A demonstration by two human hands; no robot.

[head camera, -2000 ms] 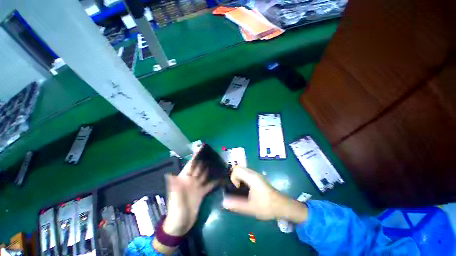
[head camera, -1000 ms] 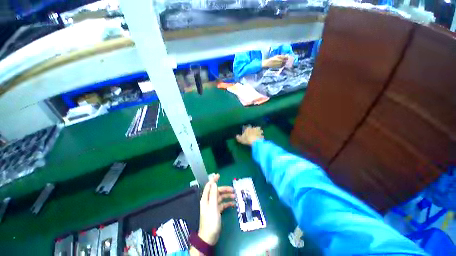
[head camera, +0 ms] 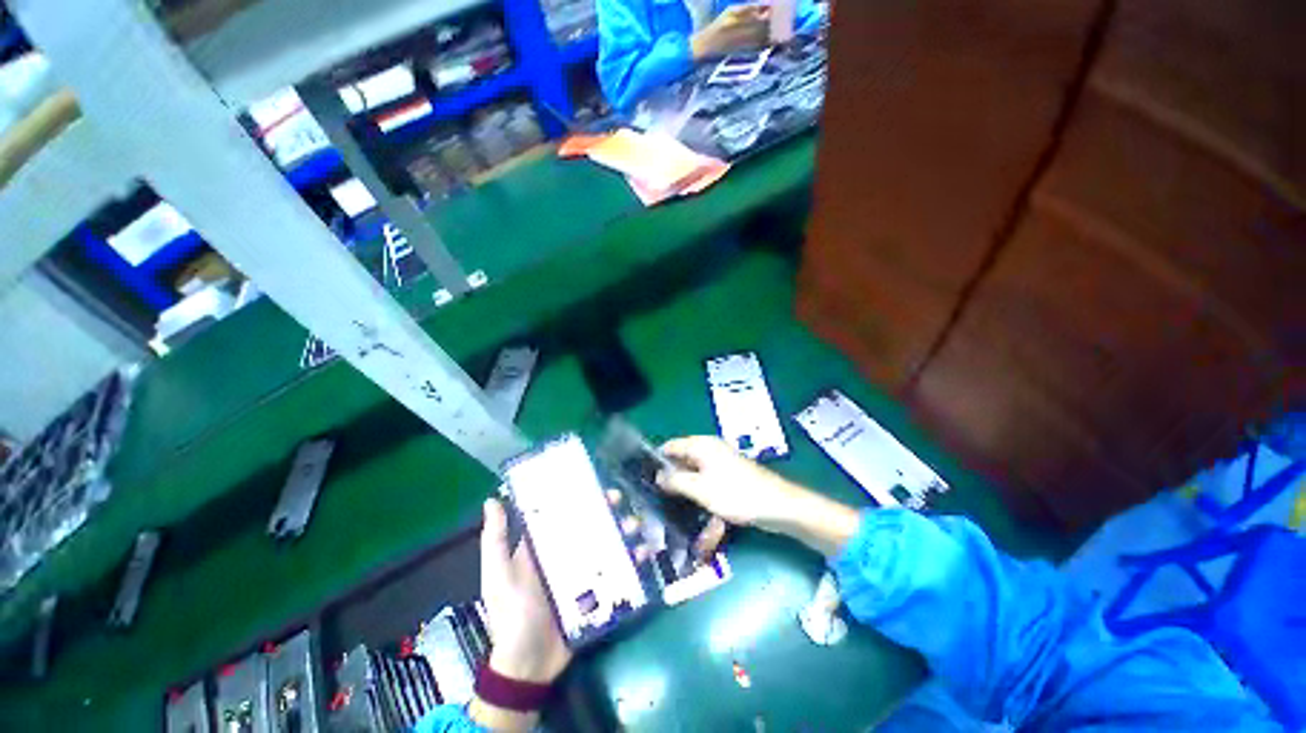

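Observation:
My left hand [head camera: 519, 594] holds a phone-sized screen assembly [head camera: 576, 537], its white back with black border facing up. My right hand [head camera: 716, 491] grips a dark, blurred phone-sized part [head camera: 647, 494], probably a mid-frame, just right of the white slab. Left fingertips show behind and between the two parts. A white-silver unit [head camera: 698, 579] lies on the green surface, mostly hidden beneath the dark part. Two more white-backed units, one upright [head camera: 748, 405] and one slanted [head camera: 868, 447], lie beyond my right forearm.
A parts tray [head camera: 408, 584] with stacked parts lies at lower left. A white metal post [head camera: 344, 301] slants beside the work. Units [head camera: 302, 487] and a dark block [head camera: 613, 370] lie on the green line. A brown panel [head camera: 1031, 258] stands right. Another person's blue sleeve [head camera: 640, 55] is beyond.
My right arm has drawn back from the far line and now holds the dark part. My left hand, empty before, now holds the white-backed slab. The view has shifted; the dark block has moved left along the line.

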